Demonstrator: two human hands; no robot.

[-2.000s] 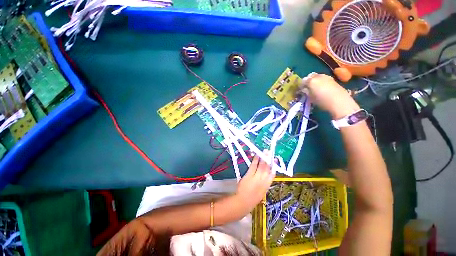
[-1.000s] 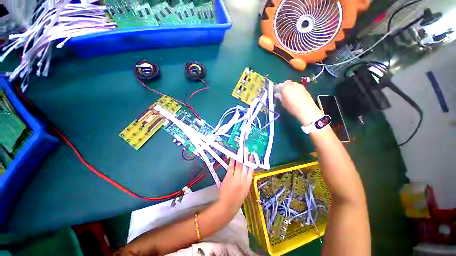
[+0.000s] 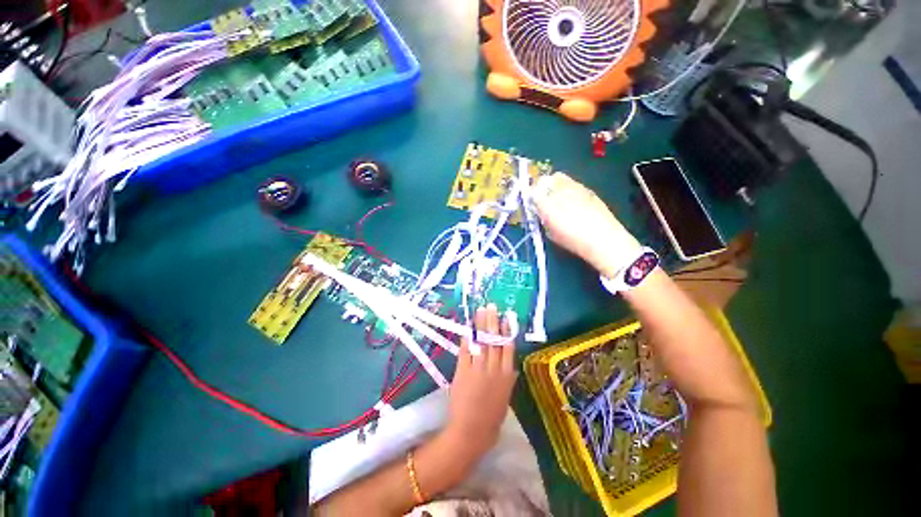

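The yellow-tan control board lies on the dark green bench, with white cables at its right part. My right hand has its fingertips closed at this board's right end; the exact grip is hidden. My left hand lies palm down, fingers extended over the lower edge of the green adapter board and its white cables. White ribbon cables cross the green main board to a yellow slider board on the left. One white cable's loose end lies right of my left fingers.
Two black speakers sit behind the boards. Blue bins stand at the back and left. A yellow basket of cabled boards is at the near right. A phone, black adapter and orange fan are right. Red wires run left.
The camera view has shifted, bringing more of the back bin into view. My right hand stays at the control board's right end. The white cable beside the adapter board now ends loose, clear of my left fingers.
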